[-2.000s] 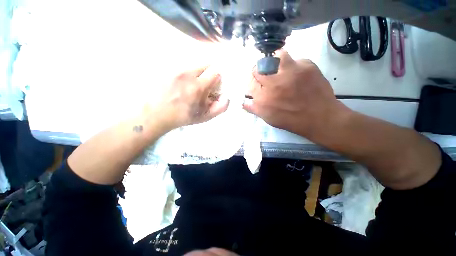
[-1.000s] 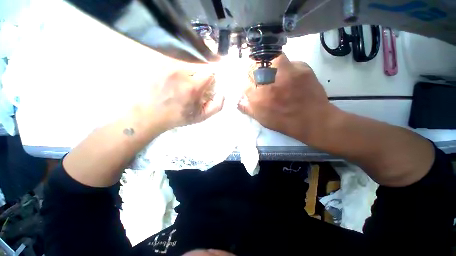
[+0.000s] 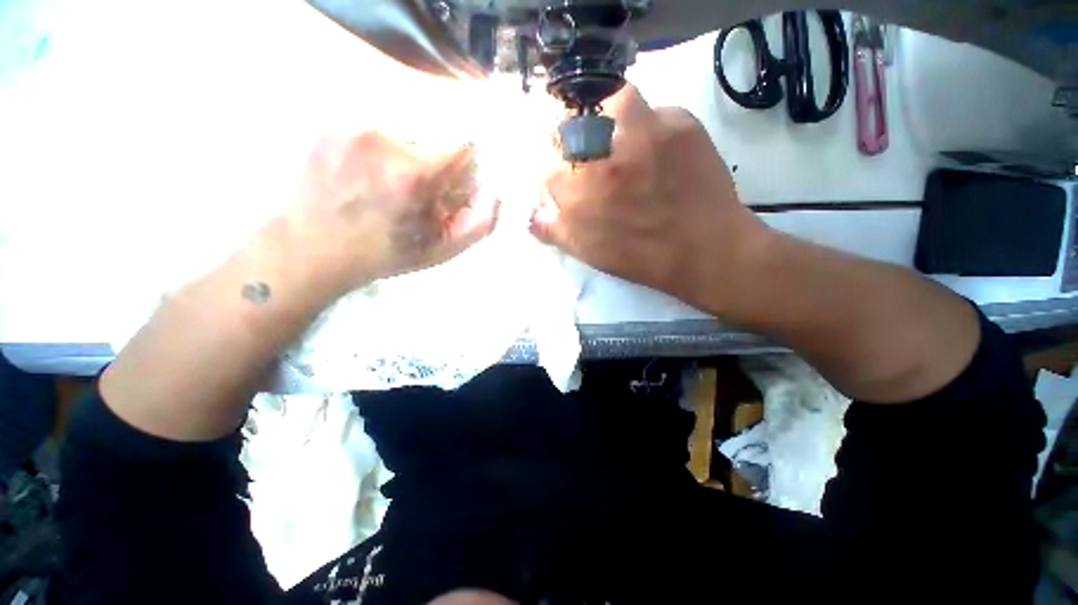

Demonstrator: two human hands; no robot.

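A white lace garment piece (image 3: pixel 414 325) lies on the machine table under both hands and hangs over the front edge; glare washes out much of it. My left hand (image 3: pixel 390 207) grips the fabric left of the needle area, fingers curled. My right hand (image 3: pixel 638 195) grips it on the right, thumb and fingertips closed, partly behind the grey tension knob (image 3: pixel 586 137). A gap of bright fabric lies between the hands. The sewing machine head (image 3: pixel 697 21) is above them. The needle area is lost in glare.
Black shears (image 3: pixel 813 71) and a pink-red slim tool (image 3: pixel 871 89) lie right of the machine. A dark flat rectangle (image 3: pixel 993 225) is at the table's right. A ruler strip (image 3: pixel 674 340) runs along the front edge. Cream-white fabric heaps (image 3: pixel 313 473) are below the table on both sides.
The camera view has shifted, so the table, tools and hands appear further left and somewhat higher. Both hands keep their hold on the fabric; the hands and cloth show little movement relative to the machine.
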